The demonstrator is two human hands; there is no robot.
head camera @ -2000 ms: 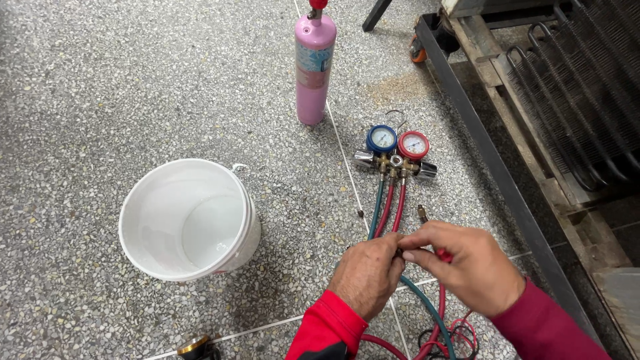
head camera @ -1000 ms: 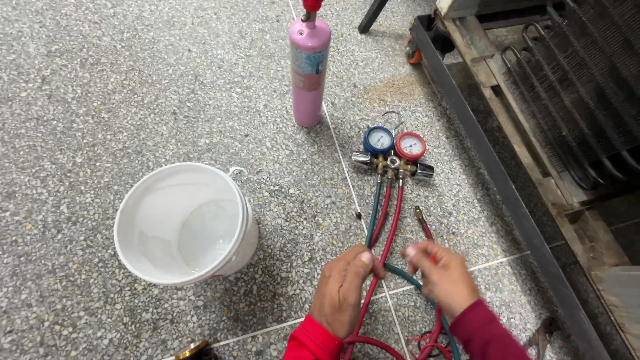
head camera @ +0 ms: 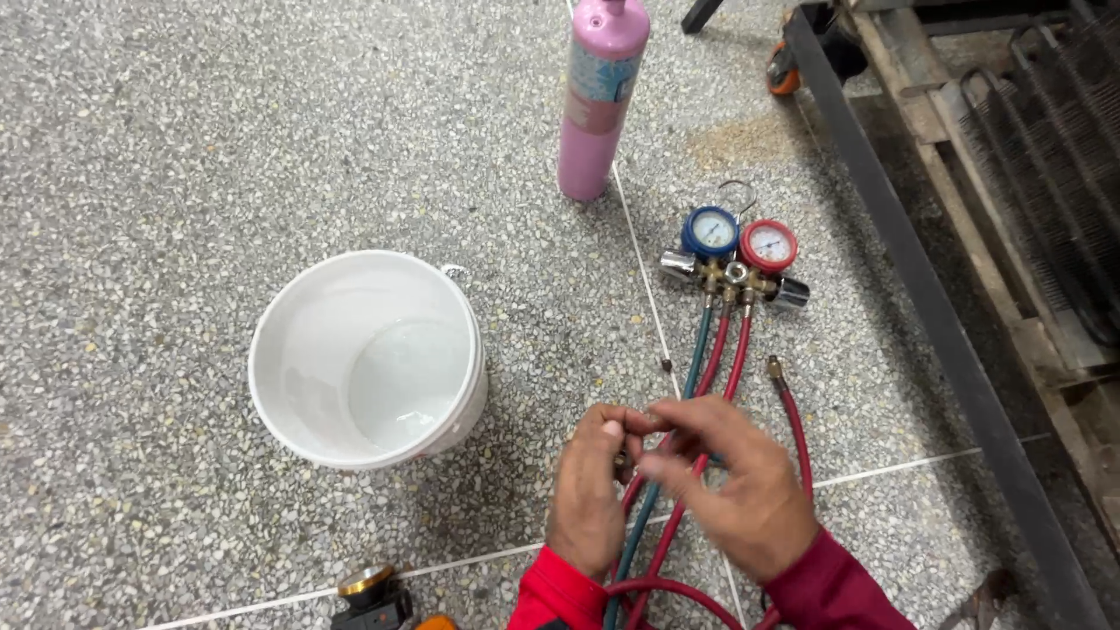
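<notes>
In the head view my left hand (head camera: 595, 490) is curled around a small brass fitting (head camera: 622, 458), mostly hidden by the fingers. My right hand (head camera: 735, 490) is close beside it, thumb and fingers apart, fingertips near the left hand's. Beyond them a manifold gauge set (head camera: 737, 273) with a blue and a red gauge lies on the floor. A green hose (head camera: 697, 350) and red hoses (head camera: 740, 350) run from it under my hands. One red hose end with a brass fitting (head camera: 775, 368) lies to the right. A small dark cap (head camera: 667, 365) is left of the hoses.
A white bucket (head camera: 477, 385) with some clear liquid stands at left. A pink gas cylinder (head camera: 588, 157) stands behind. Along the right runs a dark metal frame (head camera: 927, 289) beside condenser coils (head camera: 1050, 157). A black and gold object (head camera: 372, 591) and pliers-like tool (head camera: 984, 599) lie near the bottom edge.
My right hand was at the left hand's fingertips two seconds ago, stood off to the right one second ago, and is now close to the left hand again, its fingers spread.
</notes>
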